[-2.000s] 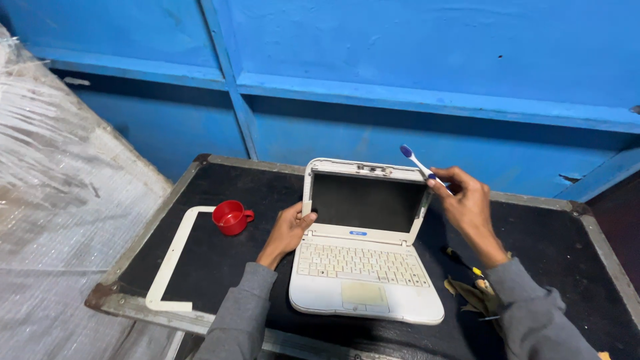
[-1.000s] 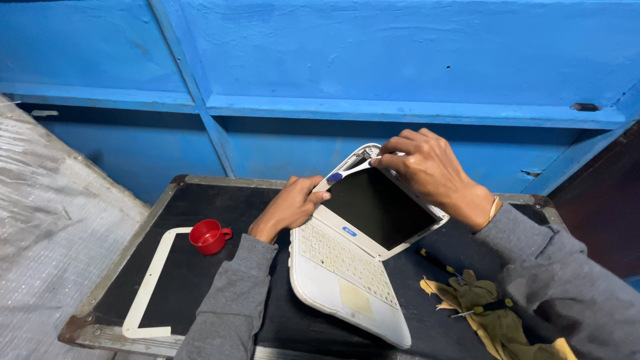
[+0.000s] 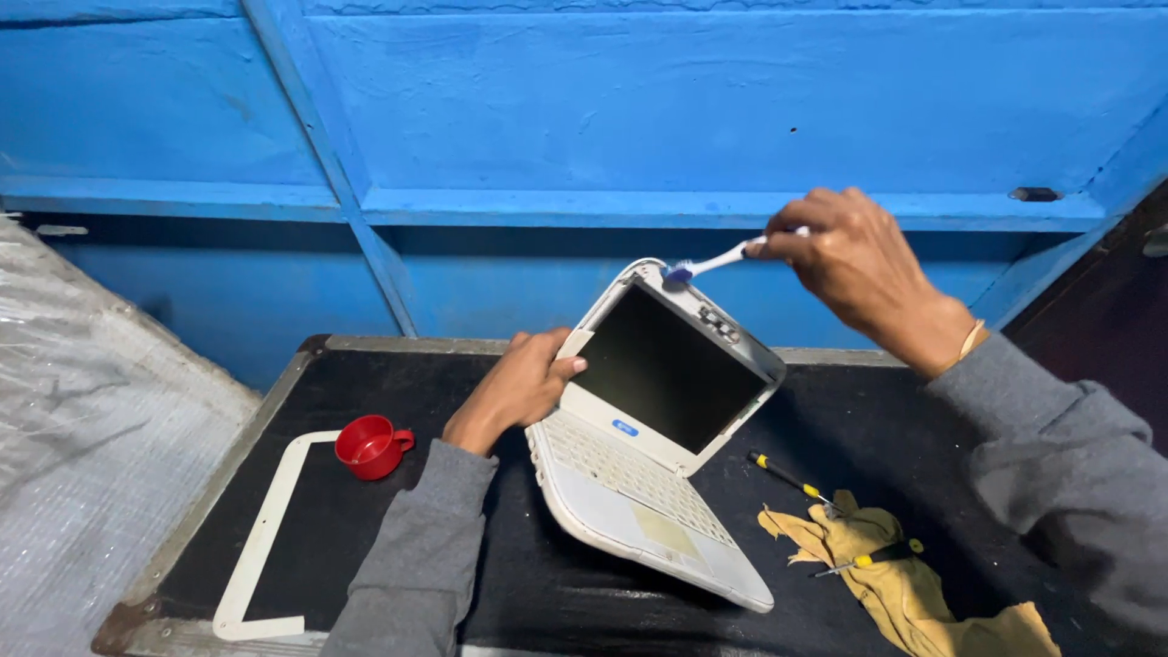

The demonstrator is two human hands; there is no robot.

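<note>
A small white laptop [image 3: 639, 520] is open and tilted on the black table, its screen [image 3: 673, 370] dark. Around the screen the front bezel is off, and small parts show along the top edge. My left hand [image 3: 520, 383] grips the left edge of the lid. In my right hand [image 3: 849, 265] is a white toothbrush [image 3: 721, 259], whose blue bristles touch the lid's upper left corner or lie right at it.
A red cup [image 3: 368, 449] stands at the left beside a white plastic frame piece [image 3: 265, 520]. To the right, a yellow cloth [image 3: 899, 584] lies with one screwdriver [image 3: 871, 555] on it and another screwdriver [image 3: 787, 476] against it. A blue wall [image 3: 584, 109] rises behind the table.
The laptop was upright and facing me two seconds ago and is now turned and tilted. My right hand has gone from close against the lid's top to up and right, still with the toothbrush.
</note>
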